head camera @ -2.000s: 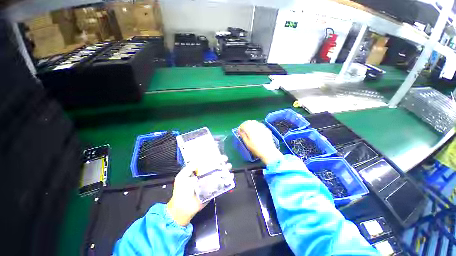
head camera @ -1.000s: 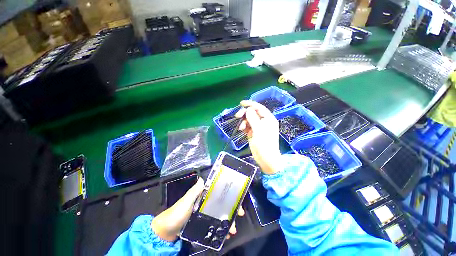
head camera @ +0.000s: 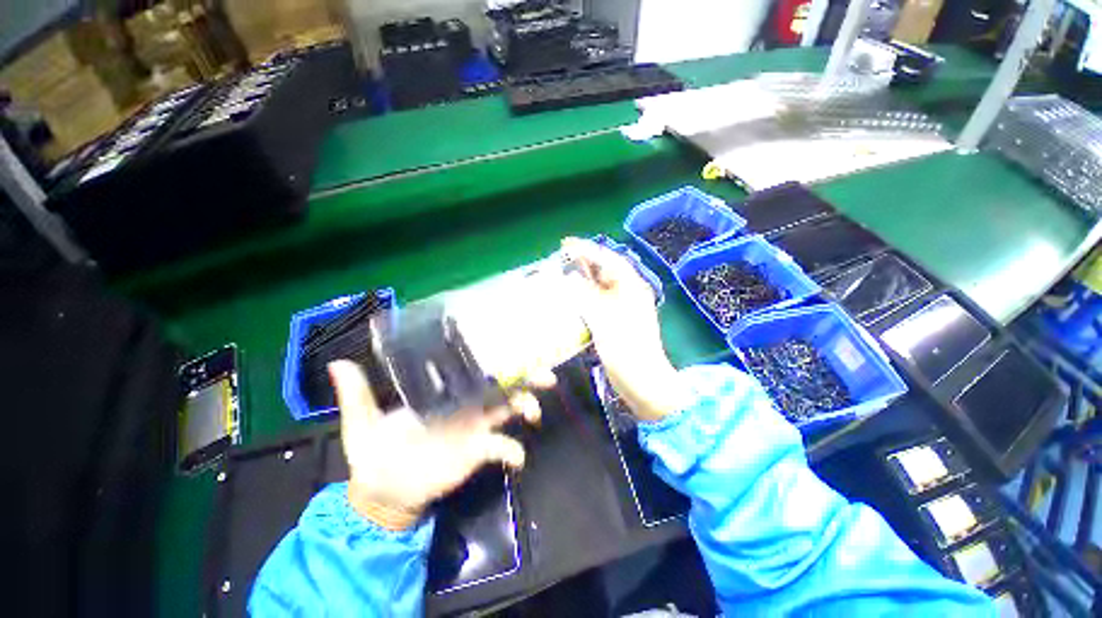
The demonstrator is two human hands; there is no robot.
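Note:
A phone body, blurred, is tilted above the foam tray, its white and yellow face showing and its dark camera end to the left. My right hand grips its right end. My left hand is blurred, fingers spread, just below the camera end; whether it touches the phone I cannot tell. Phone units with glossy black glass lie in the tray. A blue bin of long black strips is at the left. Another blue bin is mostly hidden behind my right hand.
Three blue bins of small black parts stand in a row at the right. Beyond them lies a tray with glass-faced units. More open units lie at lower right. A single open unit is at left. A tall black stack stands back left.
The phone body has turned from upright to sideways and risen. My left hand has opened from around it and moved left. My right hand has gone from above the strip bin to the phone's end.

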